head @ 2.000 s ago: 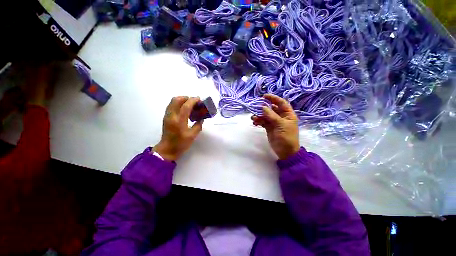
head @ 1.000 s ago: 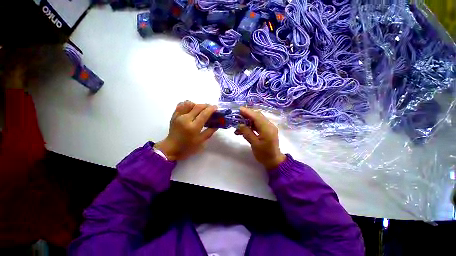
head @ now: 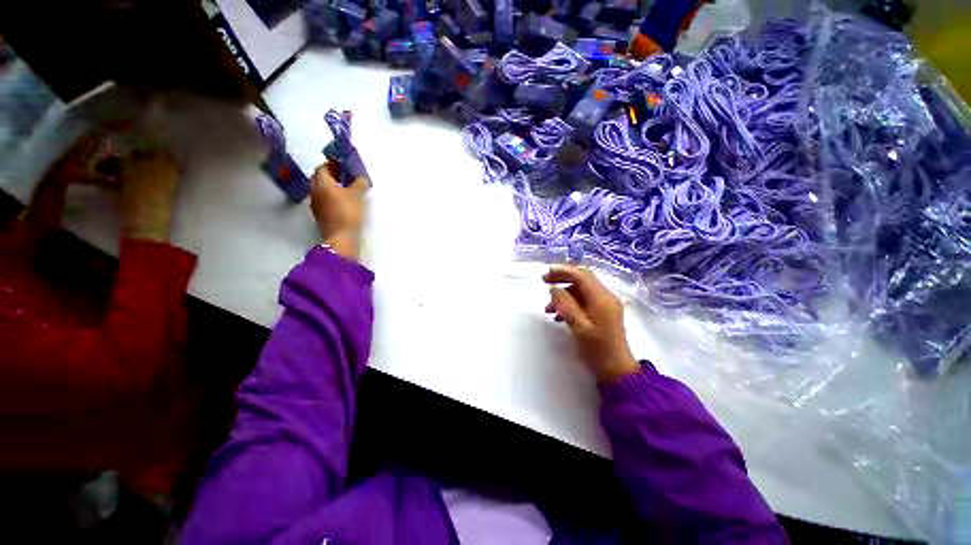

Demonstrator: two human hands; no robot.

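Note:
My left hand (head: 341,204) is at the left of the white tabletop, its fingers closed on the lower part of a packed cable (head: 343,149), a dark sleeve with lilac loops sticking out of its far end. Another packed cable (head: 285,176) lies just left of it, loops pointing away from me. My right hand (head: 580,309) is over the table in front of the cable pile (head: 681,202), fingers apart and slightly curled, holding nothing.
A sleeve pile (head: 458,43) lies at the far side. A clear plastic bag (head: 884,213) covers cables at the right. A black printed carton (head: 229,48) stands at the far left. A person in red (head: 149,309) works at the left, hands over the table.
The sleeve and cable were brought together between my hands, then my left hand carried the packed cable left, beside the other. My right hand has let go. The view has shifted left.

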